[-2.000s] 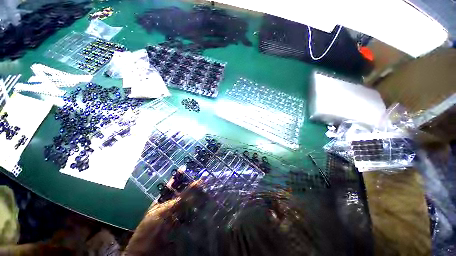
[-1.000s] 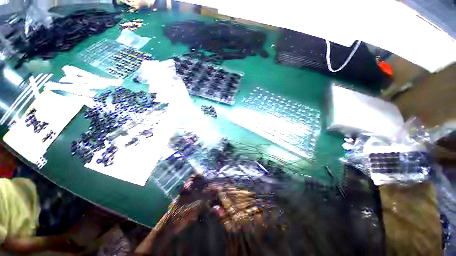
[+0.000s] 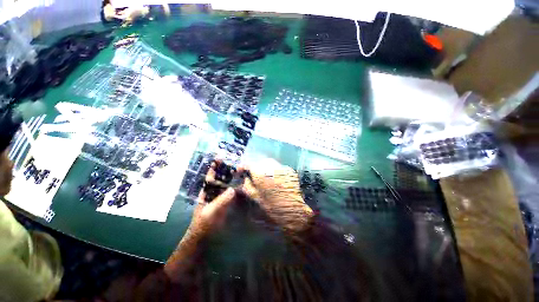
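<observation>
My left hand is low in the middle of the view, closed around a small cluster of glossy black parts. My right hand is close beside it, its fingertips touching or nearly touching the cluster. Blur hides whether they grip a part. A clear blister tray shows over the papers and piles, with a row of black parts at its right end. Whether it is raised or lies flat cannot be told. Loose black parts lie on a white paper sheet.
An empty clear tray lies right of centre, with a filled tray behind. At right are a whitish block, a bagged tray and a thin dark stick. Another person's sleeve is at left.
Both hands now show clearly together at the black cluster. The clear tray now shows over the papers and loose pile at left. The other person's sleeve reaches higher at the left edge.
</observation>
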